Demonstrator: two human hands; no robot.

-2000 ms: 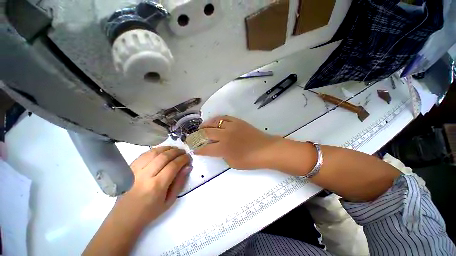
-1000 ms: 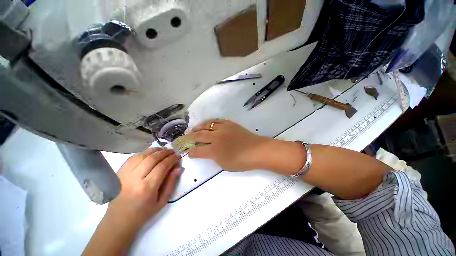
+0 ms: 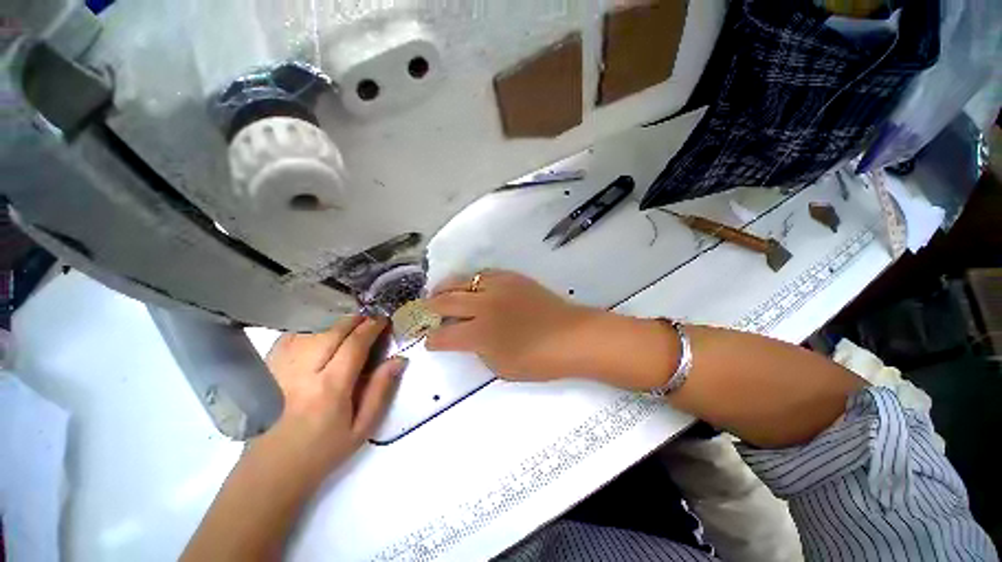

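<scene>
The white sewing machine head (image 3: 440, 121) fills the upper left. Its needle and presser area (image 3: 393, 288) is dark and partly hidden by the fingers. My left hand (image 3: 330, 379) lies palm down on the white bed, its fingertips just below the needle area. My right hand (image 3: 511, 324) rests on the bed, fingertips at a yellowish-tan block (image 3: 415, 321) beside the presser foot. A thin white piece under the fingers cannot be told apart from the white bed. Whether either hand grips anything is not clear.
Black thread snips (image 3: 590, 211) and a thin metal tool (image 3: 546, 178) lie behind my right hand. A brown-handled tool (image 3: 731, 236) lies further right. Dark plaid cloth (image 3: 780, 110) hangs at the upper right. A printed ruler tape (image 3: 549, 470) runs along the front edge. White material (image 3: 31, 461) lies far left.
The view has shifted a little. My left fingers have moved slightly, the index fingertip now closer to the needle area and the thumb more spread. My right hand stays by the tan block.
</scene>
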